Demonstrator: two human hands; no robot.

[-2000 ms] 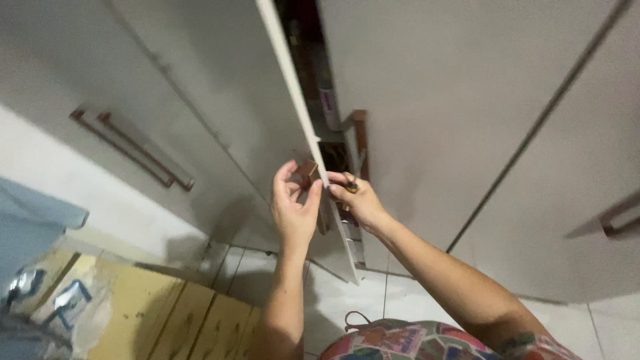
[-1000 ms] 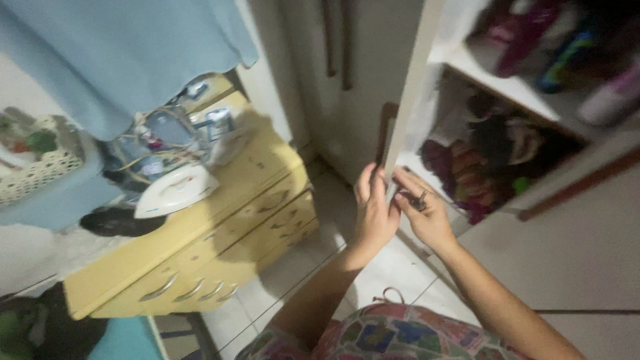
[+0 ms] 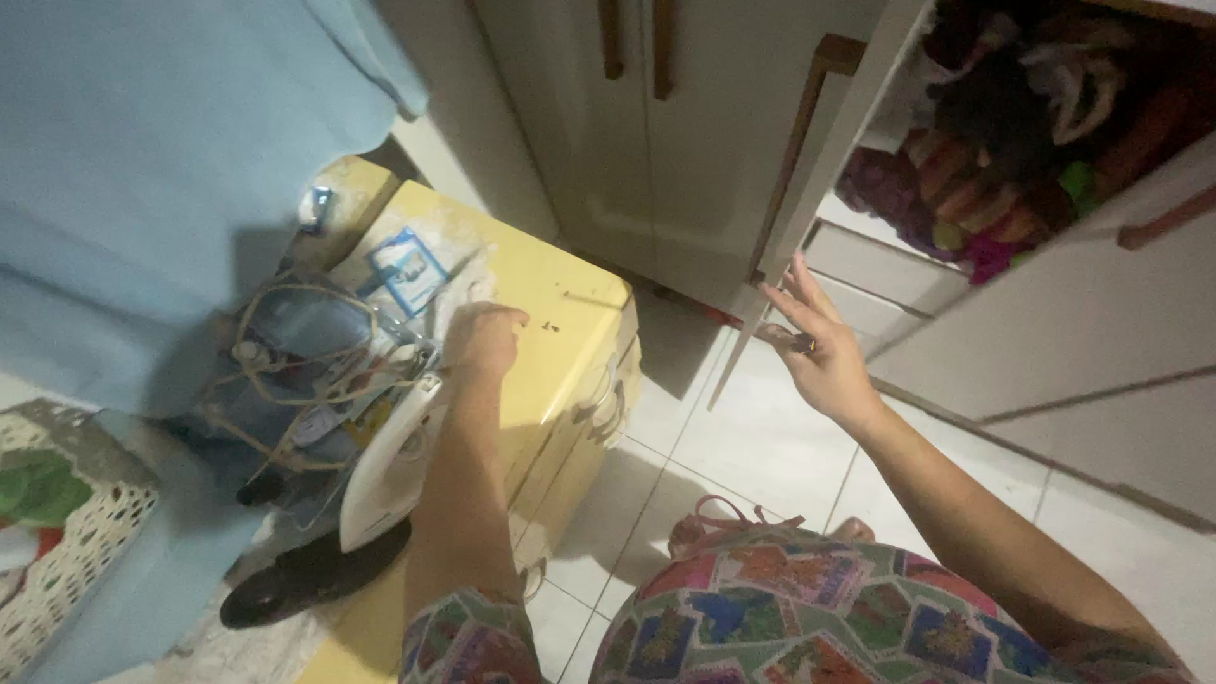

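My left hand (image 3: 484, 340) is over the top of a yellow chest of drawers (image 3: 560, 275), its fingers bent, beside a white clothes iron (image 3: 394, 465) and a blue-and-white packet (image 3: 408, 271). Whether it grips anything is hidden. My right hand (image 3: 819, 351), with a ring on one finger, is at the edge of an open white cabinet door (image 3: 826, 180); its fingers are spread and nothing shows in its palm. A small dark mark or piece (image 3: 550, 327) lies on the yellow top, right of my left hand.
A tangled cord (image 3: 304, 370) and clear plastic lie left of the iron, with a black shoe-like object (image 3: 313, 575) below. A blue cloth (image 3: 190, 142) hangs at the left. Clothes (image 3: 988, 180) fill the cabinet shelf. A perforated basket (image 3: 95, 541) stands at lower left.
My left hand has left the cabinet door's edge and moved left to the yellow chest. My right hand stays by the door, its fingers now more spread. The view has turned left.
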